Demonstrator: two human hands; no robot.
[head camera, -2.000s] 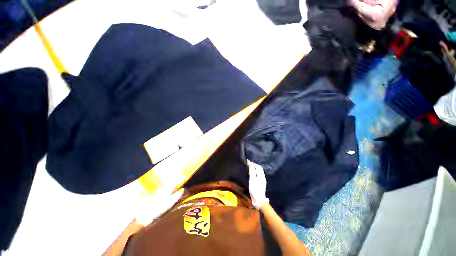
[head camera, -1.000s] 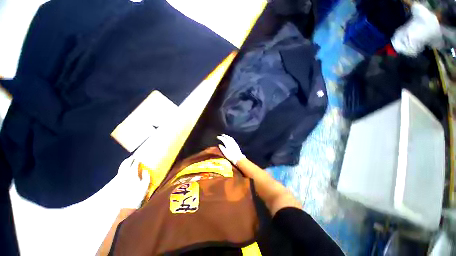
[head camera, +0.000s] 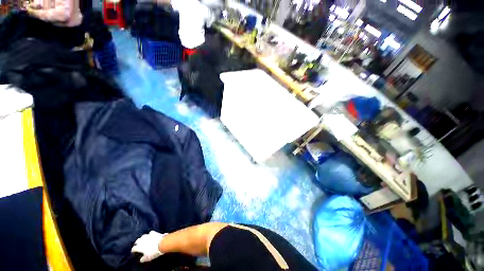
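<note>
A large heap of dark navy garments (head camera: 138, 159) lies beside the table, with a small white mark on its upper right part. My right hand (head camera: 147, 247), in a white glove, is at the heap's lower edge and touches the cloth. The fingertips are blurred, so a grip cannot be made out. My left hand is out of the picture. A flat navy cloth panel (head camera: 22, 230) lies on the white table (head camera: 13, 153) at the left edge, cut off by the frame.
Yellow tape runs along the table's edge. A large white bin (head camera: 265, 111) stands on the blue floor. Blue crates (head camera: 159, 54) are at the back and a blue bag (head camera: 338, 230) at the lower right. A cluttered workbench (head camera: 371, 153) runs along the right. A person (head camera: 55, 11) is at the top left.
The view has swung right, so the tan card and my left hand have left the picture. My right hand, earlier by my apron, is now at the garment heap's lower edge.
</note>
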